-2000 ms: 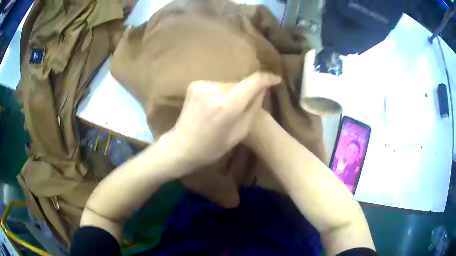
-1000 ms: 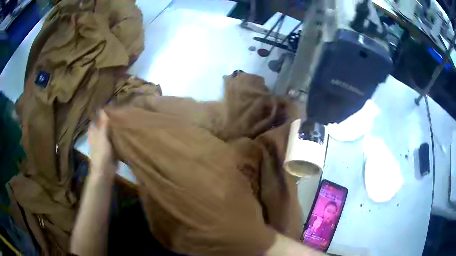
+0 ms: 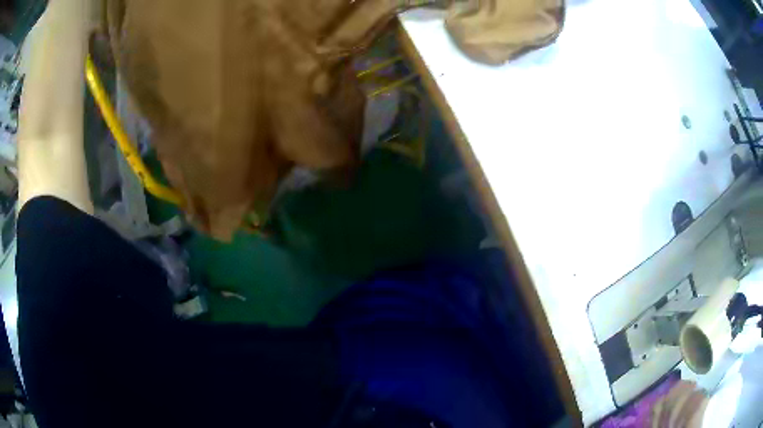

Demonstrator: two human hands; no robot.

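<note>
A brown garment [image 3: 226,92] hangs in loose folds at the upper left, over the green floor and off the table's edge. Another brown cloth part [image 3: 506,33] lies on the white table at the top. My left forearm reaches up the left side beside the garment. My left hand is cut off by the top edge, so its hold cannot be seen. My right hand is not in view.
The white table [image 3: 577,150] has a brown front edge. The machine's metal plate [image 3: 648,338] and a white tube [image 3: 707,330] are at the lower right. A pink patch shows below them. A yellow bar [image 3: 125,146] stands at left.
The view has swung left. The brown garment is now off the table at the upper left. My left arm has reached out to the far left, and my right hand has left the picture.
</note>
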